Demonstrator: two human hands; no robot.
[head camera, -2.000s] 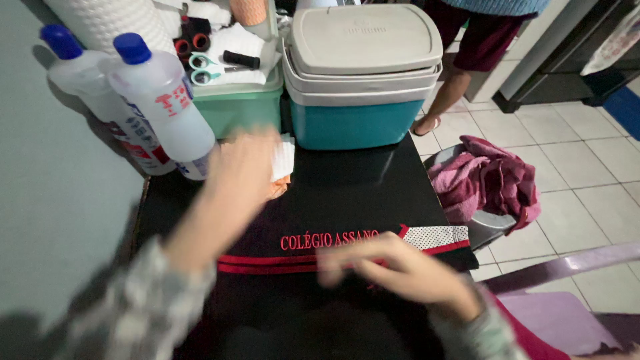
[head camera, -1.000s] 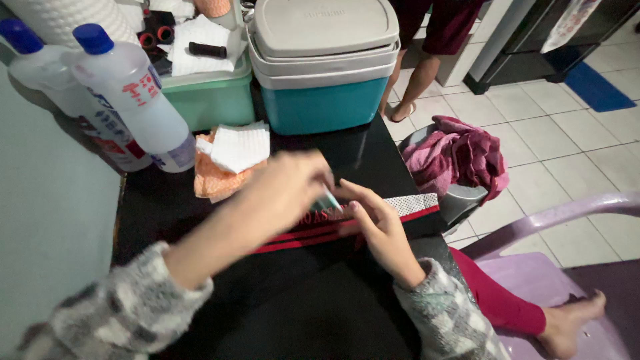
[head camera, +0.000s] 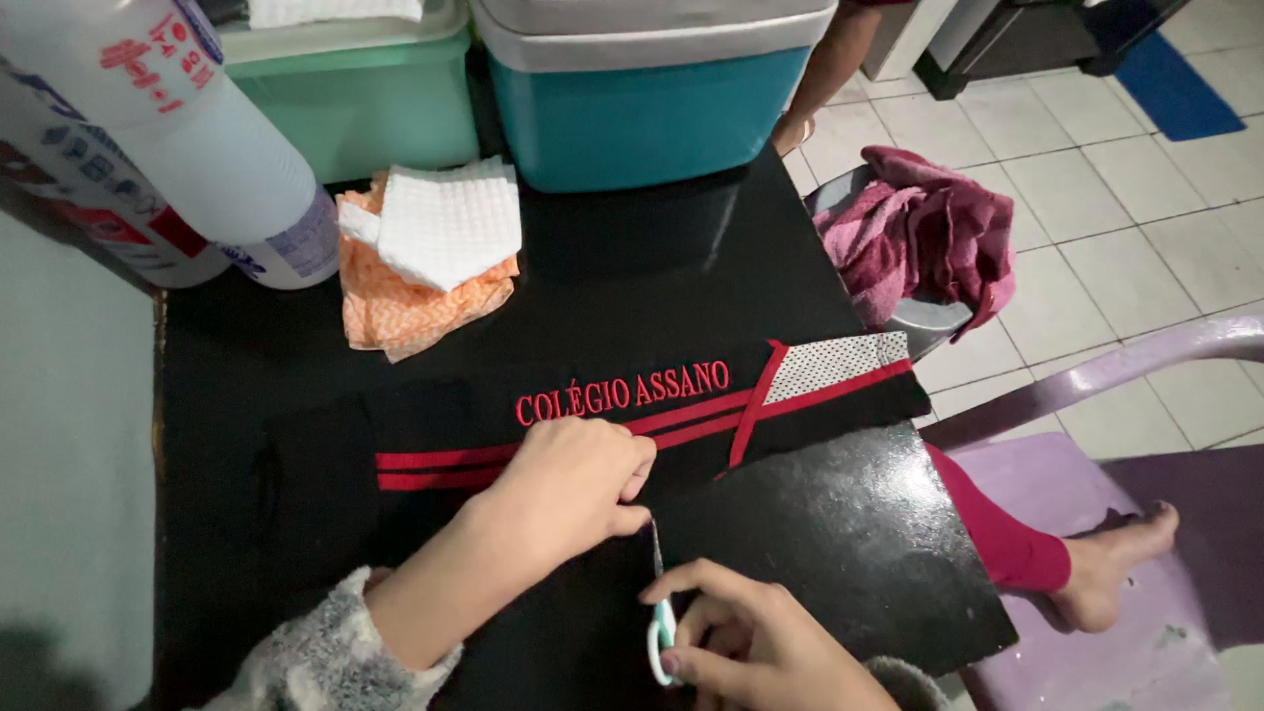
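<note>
A black garment with red stripes, embroidered lettering and a white mesh panel (head camera: 834, 370) lies across the black table. My left hand (head camera: 573, 484) rests over its striped part, fingers curled and pinching the dark fabric beside the blade tip. Just below and to the right, my right hand (head camera: 741, 632) holds small scissors (head camera: 662, 637) by their white and green handles, the thin blades pointing up toward my left fingertips. Whether the blades are apart is too small to tell. The garment's dark edges blend into the dark tabletop.
A folded white cloth (head camera: 454, 222) lies on an orange cloth (head camera: 425, 316). Behind stand plastic bottles (head camera: 237, 148), a green box (head camera: 365, 109) and a teal cooler (head camera: 642, 118). Right of the table are a bin with pink cloth (head camera: 923, 232), a purple chair (head camera: 1116, 602) with a person's foot, and another person's leg.
The view has moved closer to the table. My hands have shifted from around the lettering to below the stripes. The scissors, on the green box two seconds ago, are now in my right hand.
</note>
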